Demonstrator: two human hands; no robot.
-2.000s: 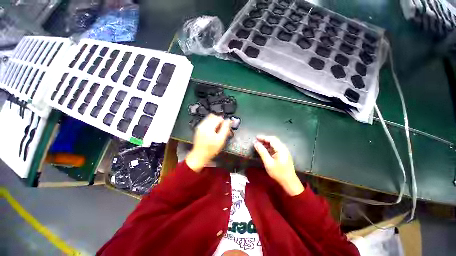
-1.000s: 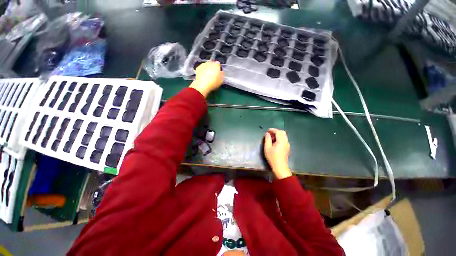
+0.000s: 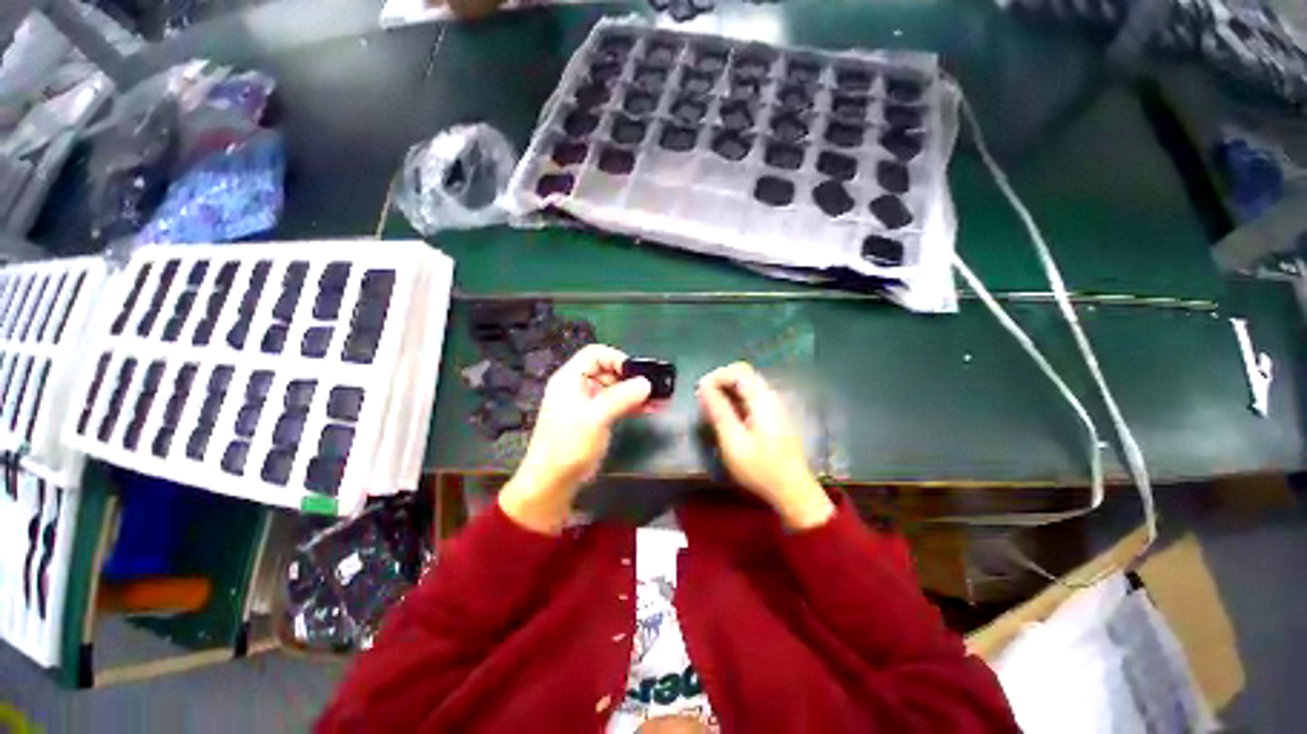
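My left hand [image 3: 576, 423] holds a small black part [image 3: 649, 377] between thumb and fingers above the bench's front edge. My right hand [image 3: 755, 430] is just right of it, fingers bent and close together; whether it holds anything is too blurred to tell. A heap of small black parts [image 3: 519, 359] lies on the green bench left of my left hand. The clear blister tray [image 3: 674, 179] lies behind, with dark parts in a grid and several bare pockets in its front rows. The white foam tray [image 3: 406, 337] at the left has dark parts in its pockets.
A crumpled clear bag [image 3: 456, 178] lies beside the blister tray. White cord [image 3: 1035, 265] loops over the bench edge at right. A carton of bagged black items [image 3: 351, 581] is below at left. A carton with white sheets [image 3: 1111, 653] is at lower right. Blue plastic bags [image 3: 222, 187] lie at far left.
My left hand has come back from the blister tray's left corner to the bench front and now holds a black part. My right hand has moved slightly left, towards it.
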